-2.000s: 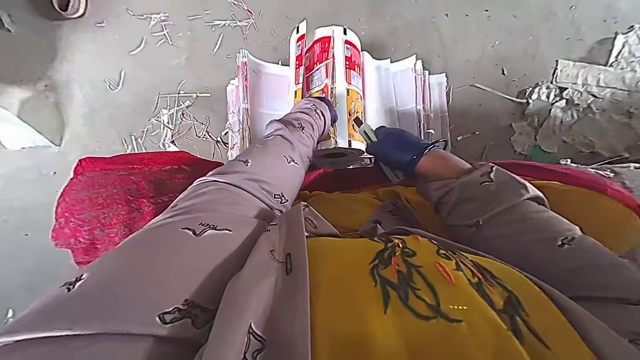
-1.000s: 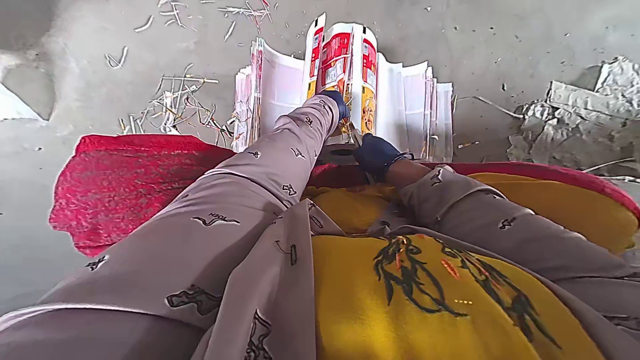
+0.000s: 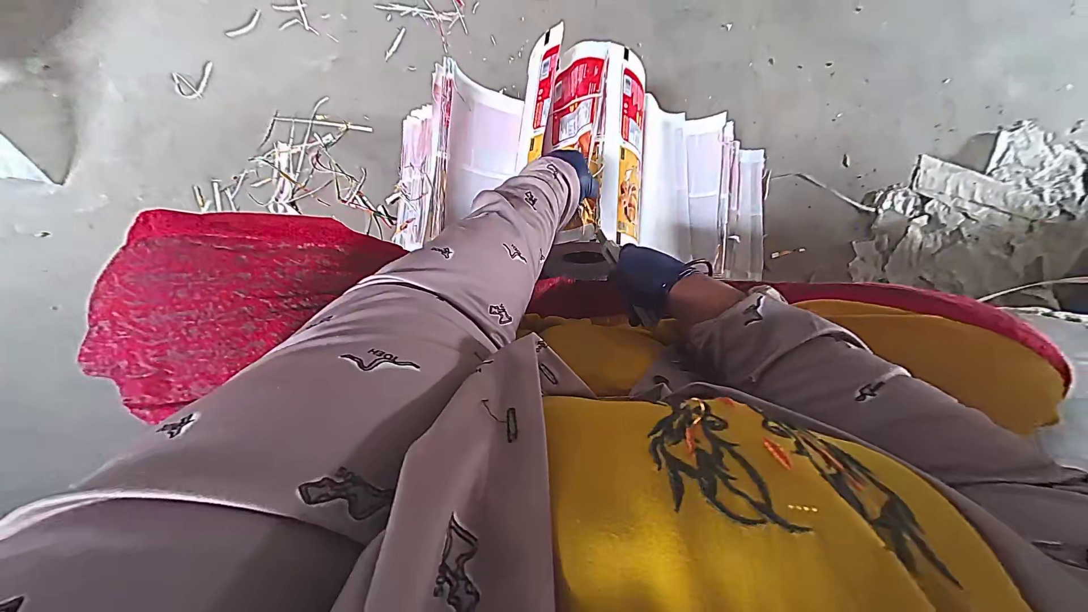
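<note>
A roll of printed plastic film (image 3: 630, 161), red, white and yellow, lies ahead of me with its layers parted to both sides. White layers fan out around it. The round core hole (image 3: 582, 257) shows at the near end. My left hand (image 3: 581, 172), in a dark blue glove, rests on the printed film; the sleeve hides most of it, so its grip is unclear. My right hand (image 3: 649, 277), gloved in the same blue, is closed around a small hand tool (image 3: 609, 249), perhaps a cutter, its tip beside the core's right edge.
Thin cut strips (image 3: 293, 170) litter the grey floor (image 3: 816, 93) left of the roll. Crumpled whitish sheets (image 3: 969, 204) lie at the right. Red cloth (image 3: 229, 297) spreads on the left, and yellow cloth with a red edge (image 3: 943, 357) is at the right.
My right hand has moved nearer the core, and the tool, seen against the film's right side two seconds ago, is now lower beside the core. My left hand stays on the film.
</note>
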